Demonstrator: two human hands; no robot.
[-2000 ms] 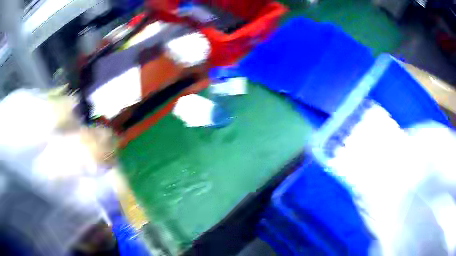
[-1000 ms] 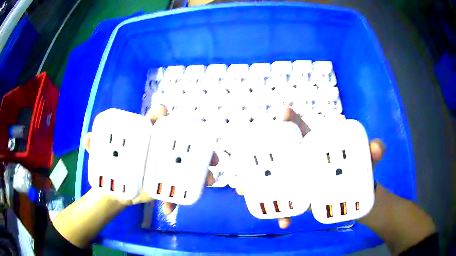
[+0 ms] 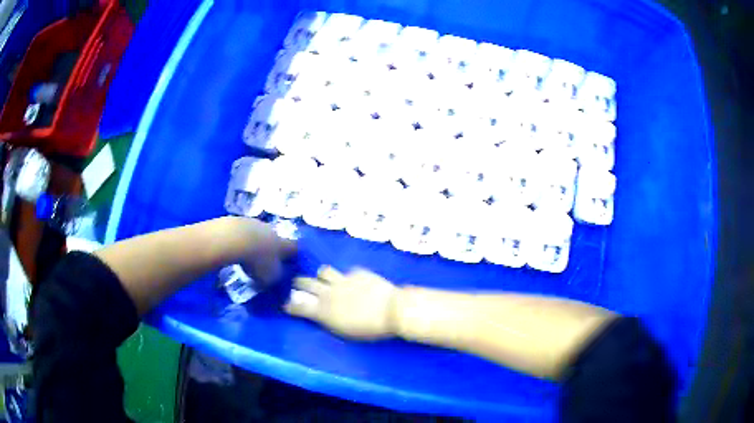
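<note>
White plastic units [image 3: 413, 140] stand in close rows on the bottom of the blue tote [image 3: 653, 206]. My left hand [image 3: 264, 252] reaches down in the tote's near left part, blurred, its fingers mostly hidden. A white piece with dark marks [image 3: 238, 285] shows just left of it, and a small pale piece [image 3: 285, 229] above it. My right hand [image 3: 351, 303] is low in the tote, right of my left hand, its fingers pointing left. A white patch shows at its fingertips. Whether either hand grips a unit is unclear.
A red crate [image 3: 70, 91] with dark items stands at the upper left. Below it are a white piece [image 3: 99, 171] on the green mat, a crumpled white thing [image 3: 31, 175] and a brown-red rack [image 3: 29, 227]. A blue sheet [image 3: 132, 87] lies left of the tote.
The four units held up over the tote are no longer in raised hands. Both hands have moved down to the near left part of the tote. More of the packed rows shows.
</note>
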